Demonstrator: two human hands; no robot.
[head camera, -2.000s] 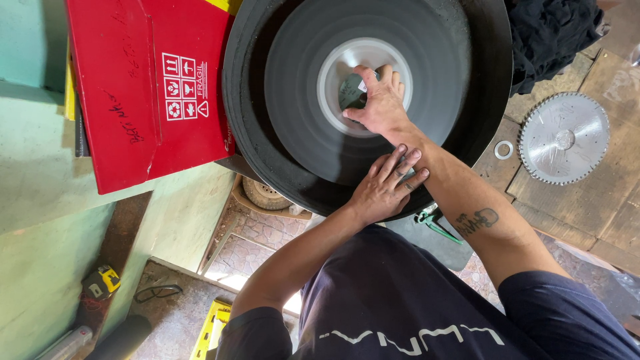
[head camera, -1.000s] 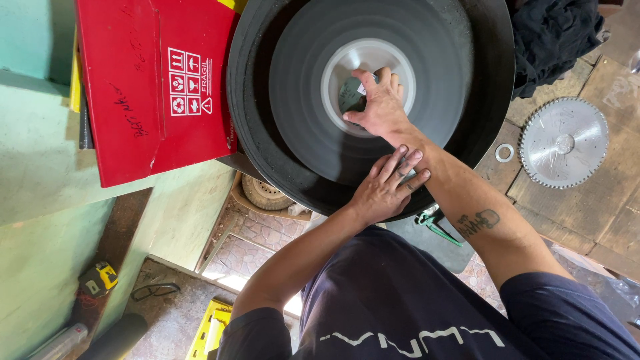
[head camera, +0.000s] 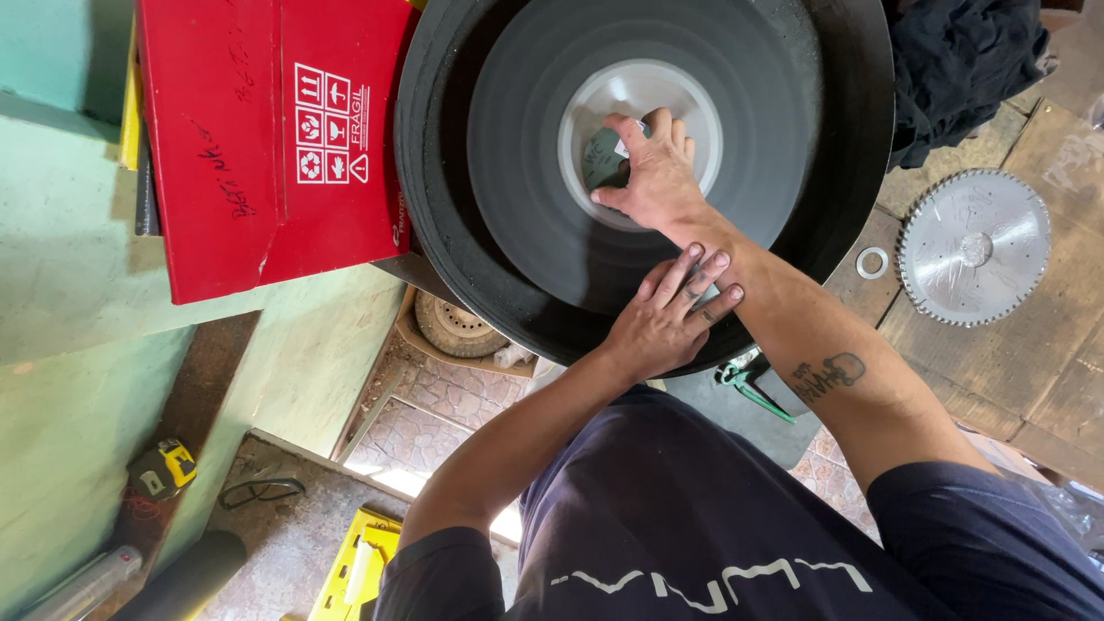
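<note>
A large dark round disc (head camera: 526, 172), its surface streaked in rings as if turning, lies inside a black round basin (head camera: 862, 129). At its middle is a pale ring-shaped hub (head camera: 573, 147). Over the hub, my right hand (head camera: 660, 172) has thumb and fingers around a green round piece (head camera: 601, 159) that bears writing, likely an abrasive disc. My left hand (head camera: 673, 315) lies at the basin's near edge, its fingertips by my right forearm. A small light-coloured piece (head camera: 705, 291) shows between its fingers; its grip is unclear.
A red folder (head camera: 224, 155) stands at the left of the basin. To the right, a toothed circular saw blade (head camera: 975, 247), a metal ring (head camera: 872, 263) and black cloth (head camera: 966, 78) lie on boards. A green-handled tool (head camera: 755, 392) is under the basin's near edge. A tape measure (head camera: 164, 470) rests lower left.
</note>
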